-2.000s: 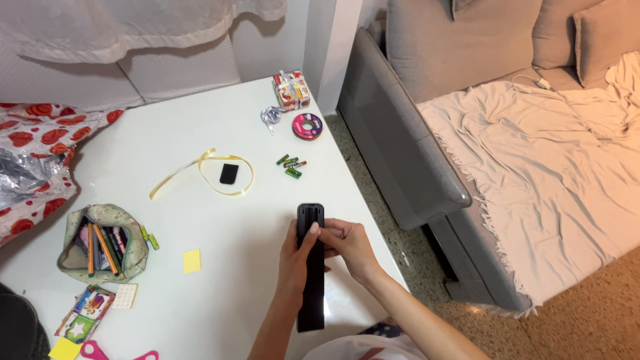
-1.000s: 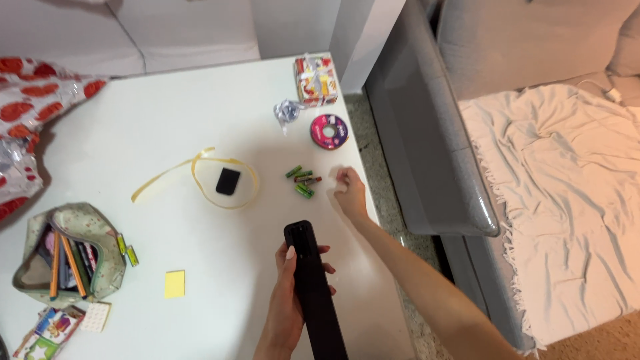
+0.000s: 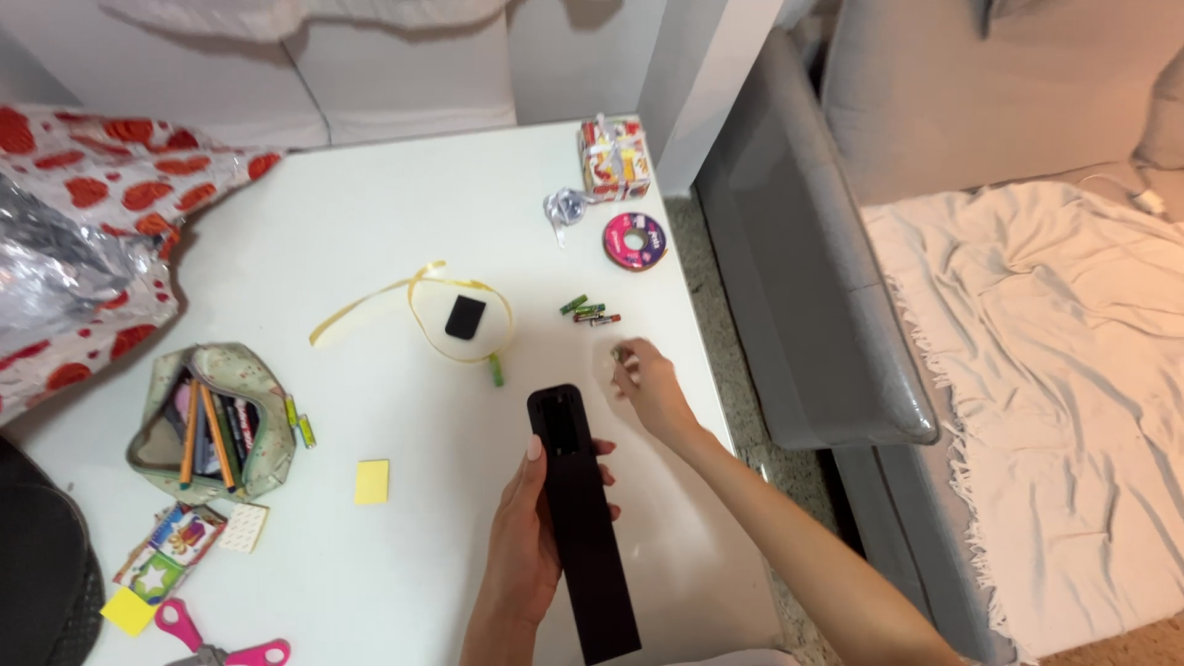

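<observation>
My left hand [image 3: 532,518] holds a long black remote-like device [image 3: 592,546] from its left side, with an open compartment at its upper end. My right hand [image 3: 634,370], blurred, is to the right of that end, thumb and fingers pinched on a small greenish thing that looks like a battery. Beyond it lies a group of green and reddish batteries [image 3: 589,312]. One green battery [image 3: 497,370] lies at the lower edge of a yellow ribbon loop [image 3: 421,329]. Inside the loop lies a flat black piece [image 3: 465,317].
At the table's far right are a wrapped gift box [image 3: 615,159], silver ribbon [image 3: 565,208] and a ribbon spool [image 3: 635,241]. Left are a pencil case [image 3: 268,388], two green batteries [image 3: 307,431], sticky notes [image 3: 372,482], pink-handled scissors [image 3: 259,653] and heart-patterned wrapping [image 3: 83,190]. A grey sofa [image 3: 786,250] stands right.
My right hand was on the device two seconds ago, then reached beside the battery group; it is now nearer the device. A green battery now lies by the ribbon loop.
</observation>
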